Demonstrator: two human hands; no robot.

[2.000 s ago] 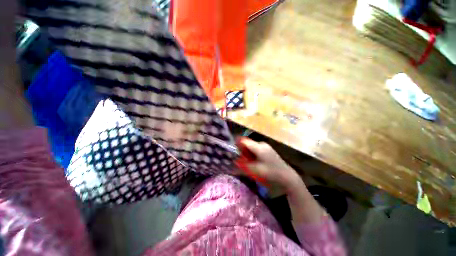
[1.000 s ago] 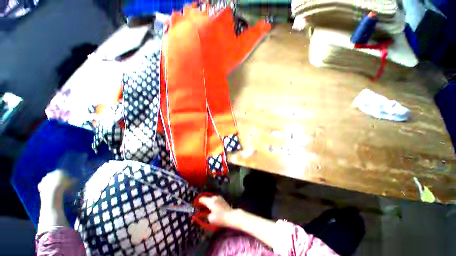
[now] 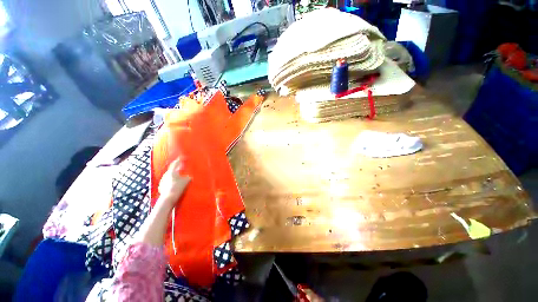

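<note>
Long orange fabric pieces [image 3: 203,200] with thin white edge lines lie in a pile on the left of the table and drape over its front edge. Navy-and-white check fabric [image 3: 133,187] shows beside and under them. My left hand [image 3: 174,180] is on the upper part of the top orange piece, fingers bent at its surface; whether it pinches the cloth is unclear. My right hand [image 3: 311,295] is at the bottom edge, mostly cut off, holding the scissors [image 3: 285,279] by red handles, dark blades pointing up and left, below the table edge.
On the wooden table [image 3: 295,206] are a beige stack [image 3: 330,53] with a dark blue thread cone [image 3: 339,78] and red tie [image 3: 371,104], a white pad [image 3: 389,144] and a yellowish scrap [image 3: 478,229]. A sewing machine [image 3: 242,35] stands behind. A blue bin [image 3: 507,112] is at right.
The view has tilted up. My left hand has moved from the left side onto the orange pile. My right hand and scissors have moved away from the check fabric, down to the bottom edge.
</note>
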